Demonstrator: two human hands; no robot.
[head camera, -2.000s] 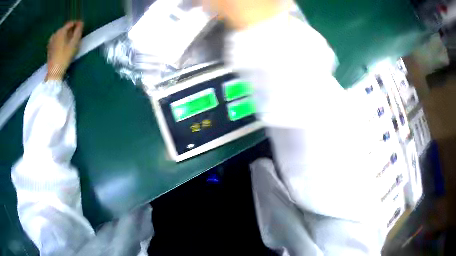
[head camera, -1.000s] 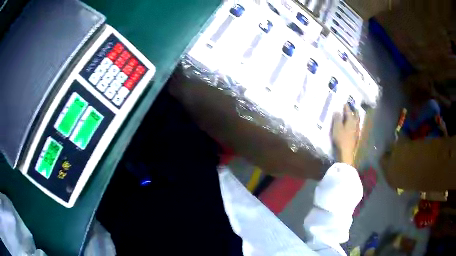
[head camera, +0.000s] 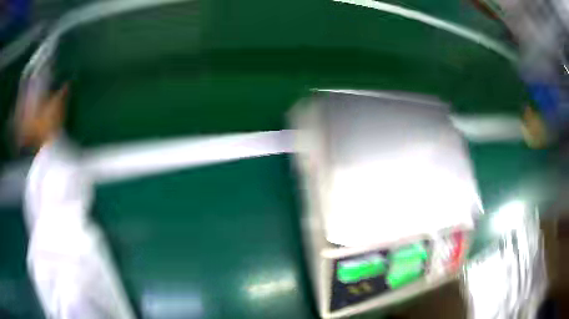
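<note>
My left hand (head camera: 43, 118) is at the far left, over the green line, strongly blurred. A pale, glossy streak shows just above its fingers; I cannot tell if the hand holds it. My right hand is out of the picture. The counting scale (head camera: 396, 168) stands right of centre on the green bench, its grey pan bare, its green displays and red-and-white keypad facing me. Blurred white boxes (head camera: 505, 280) show at the lower right, beside the scale.
A white edge strip (head camera: 193, 154) runs across the green bench behind the scale. A blurred hand (head camera: 534, 128) near something blue, apparently another person's, is at the right edge. A pale curved rail (head camera: 430, 23) crosses the top.
The view has swung left from the carton of watch boxes back to the scale and line. My right hand, lately on the boxes, has left the picture; my left hand has come into view.
</note>
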